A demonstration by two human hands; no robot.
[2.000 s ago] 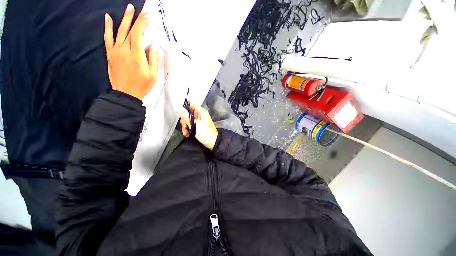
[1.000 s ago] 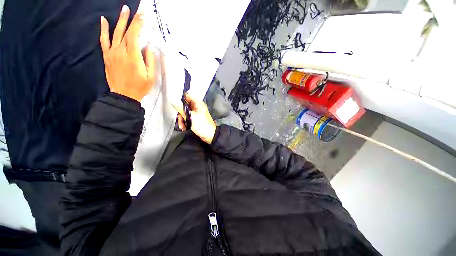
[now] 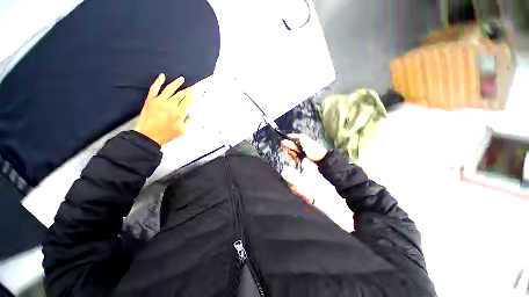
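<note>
A large navy fabric piece with a rounded end lies on the white table at the upper left. My left hand rests with spread fingers at the fabric's lower edge, partly on white paper or tabletop; I cannot tell which. My right hand holds the black handles of the shears beyond the table edge. The long silver blades point up and left over the white surface, apart from the navy fabric. A curled dark offcut lies near the table's far corner.
Dark trimmings litter the floor beside the table. An olive cloth bundle lies right of them on a white surface. A blurred orange-brown box stands at the upper right. My black jacket fills the bottom.
The view has turned; the fire extinguisher and can are out of sight, and the olive bundle and box show. My right hand has moved away from the fabric with the shears, whose blades now show.
</note>
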